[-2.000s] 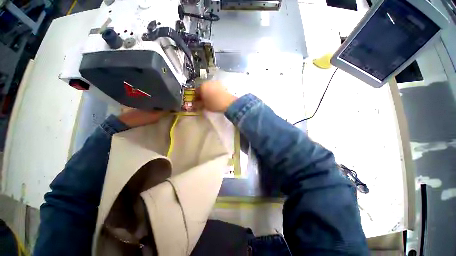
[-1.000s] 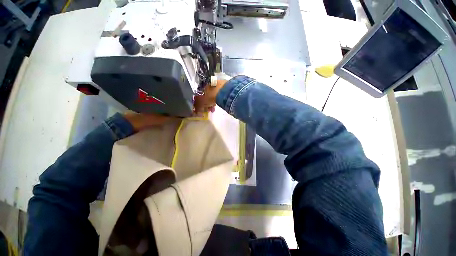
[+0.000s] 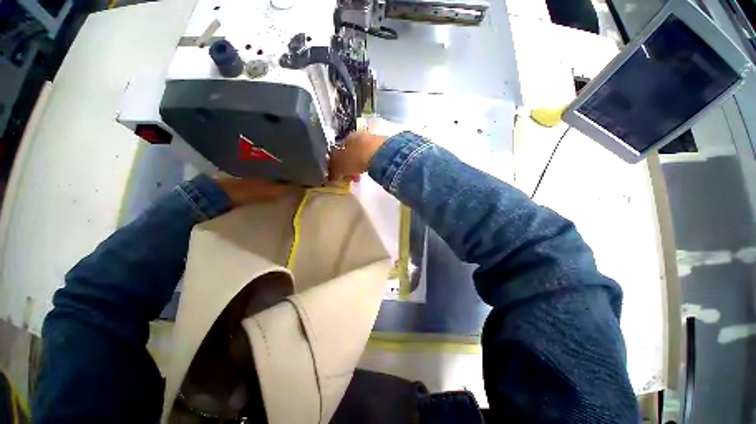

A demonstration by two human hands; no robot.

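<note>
The beige workpiece (image 3: 336,240) lies under the sewing machine head (image 3: 244,132) and hangs over the table's front edge, its tube end open and dark inside. A yellow seam tape (image 3: 297,232) runs down it from its top edge. My left hand (image 3: 253,191) lies at the workpiece's upper left edge, its fingers hidden under the grey cover. My right hand (image 3: 355,156) is at the top edge beside the needle area, its fingers bent and partly hidden; what they hold cannot be made out.
A tablet-like control panel (image 3: 659,83) stands at the upper right, with a thin black cable (image 3: 550,162) running from it. A yellow piece (image 3: 547,116) lies beside it. Yellow marking tape (image 3: 404,248) is on the bed right of the workpiece. The white table (image 3: 597,273) surrounds the machine.
Since two seconds ago my right hand has turned and closed in towards the needle area, covering the yellow part seen there before. The view has shifted slightly. My left hand stays by the workpiece.
</note>
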